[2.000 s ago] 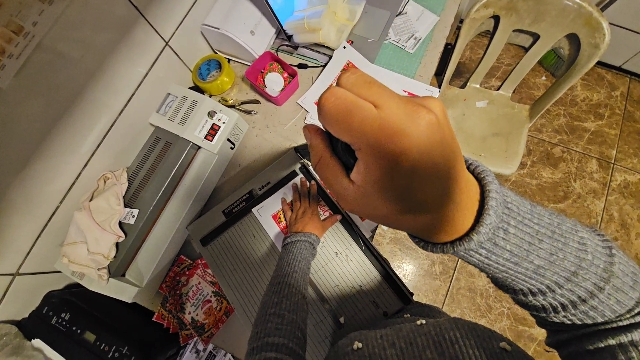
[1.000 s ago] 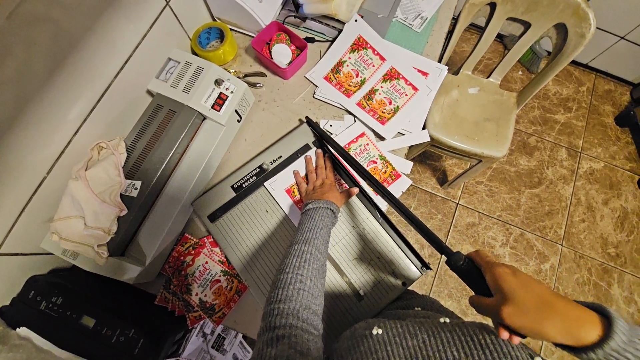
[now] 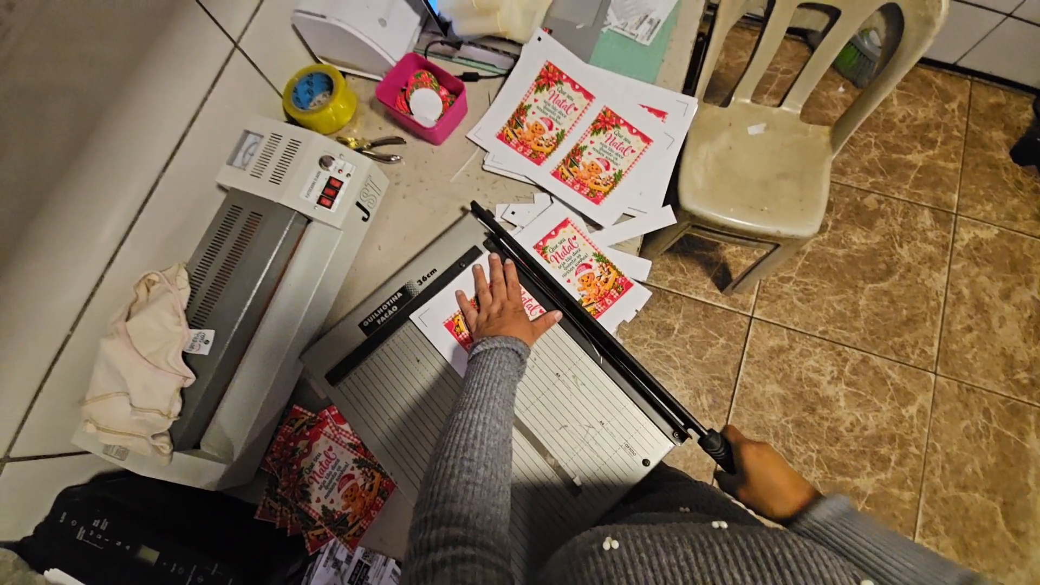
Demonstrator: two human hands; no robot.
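My left hand lies flat, fingers apart, pressing a printed Christmas card sheet on the bed of a guillotine paper cutter. Black grip in its fist, my right hand is at the lower end of the cutter's blade arm, which lies down along the cutting edge. Beyond the blade a printed card piece rests on white paper offcuts. Uncut printed sheets are stacked farther back. Several cut cards lie in a pile left of the cutter.
A laminator with a cloth on it stands at left. Behind are yellow tape, a pink container and pliers. A black printer is at the lower left, a plastic chair at the right.
My right hand has swung the blade arm from raised near the camera down to the cutter's edge. My left hand has stayed on the sheet. The stacked sheets, earlier partly hidden, show fully.
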